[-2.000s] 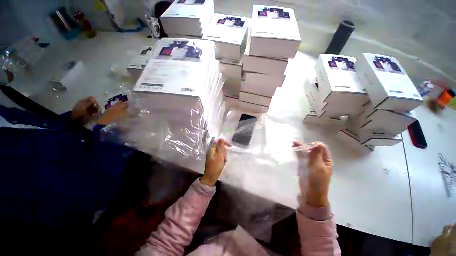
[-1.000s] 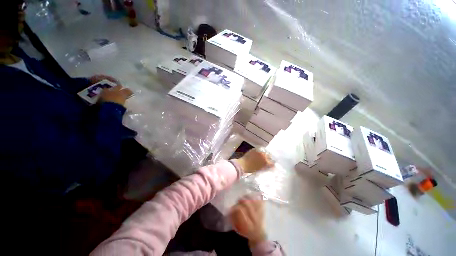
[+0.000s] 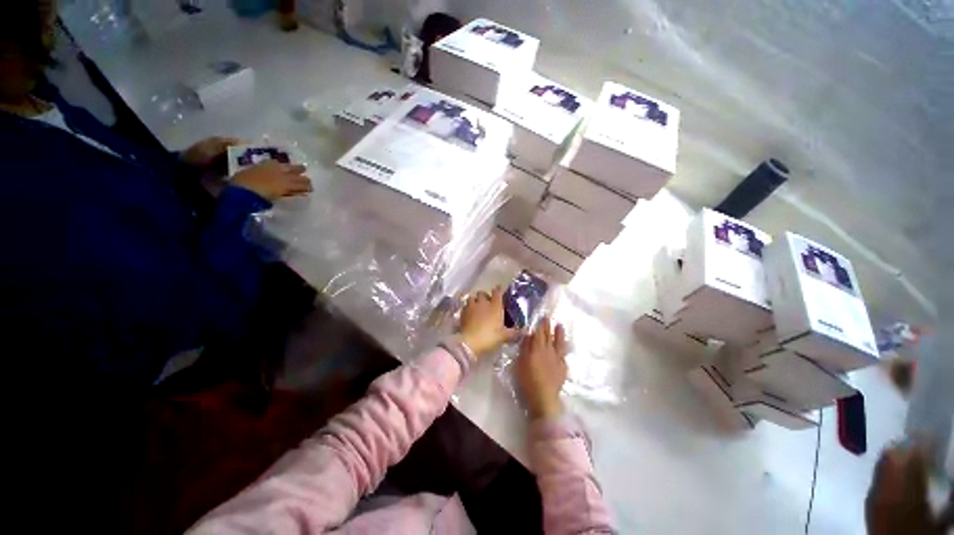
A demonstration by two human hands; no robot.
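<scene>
My left hand (image 3: 486, 322) is beside the dark smartphone (image 3: 525, 297), its fingers at the phone's near left edge. My right hand (image 3: 542, 368) lies just right of it, low over the shiny clear plastic bags (image 3: 591, 366) on the bench. Whether either hand grips film cannot be told; the fingers are small and slightly blurred. Clear film lies around and partly over the phone. A tall pile of bagged boxes (image 3: 413, 172), with crinkled loose film ends, stands left of my hands.
White box stacks stand behind (image 3: 591, 204) and at the right (image 3: 722, 287). A black cylinder (image 3: 755, 188) is by the wall. A dark red-edged phone (image 3: 852, 422) lies at right. A person in dark blue handles a box (image 3: 258, 158) at left. Another hand (image 3: 902, 491) shows lower right.
The stretched film between my hands is gone from the air. My hands have come close together, down by the phone. The view has tilted, and the neighbour's box now lies flatter in view.
</scene>
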